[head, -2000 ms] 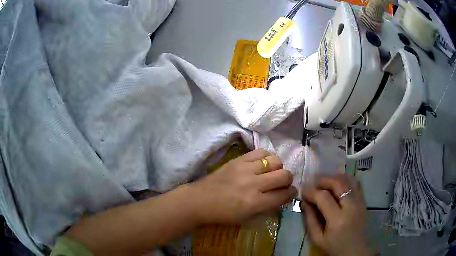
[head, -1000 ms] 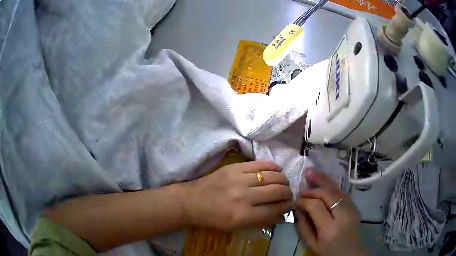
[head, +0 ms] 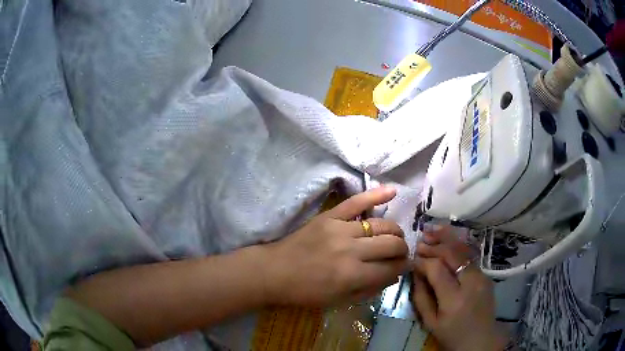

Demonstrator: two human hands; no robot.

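Observation:
The pale grey garment (head: 205, 158) is heaped from the left across to the sewing machine (head: 493, 151). Its narrow end runs under the machine head, near the presser foot (head: 419, 218). My left hand (head: 349, 253), with a yellow ring, presses and pinches the cloth just left of the foot, index finger extended on it. My right hand (head: 452, 284) has its fingertips closed at the cloth edge just below the foot, close to my left fingertips. The needle and the cloth between my fingers are mostly hidden.
A lamp with a yellow-white label (head: 403, 82) hangs left of the machine head. Thread cones (head: 558, 77) stand at upper right. A bundle of pale stringy strips (head: 558, 308) lies at lower right. Orange-yellow tape (head: 288, 329) patches the table. An orange printed item (head: 497, 19) lies behind.
The machine and lamp sit lower and farther right in view. My right fingers have moved up towards the foot. My left index finger has stretched out over the cloth.

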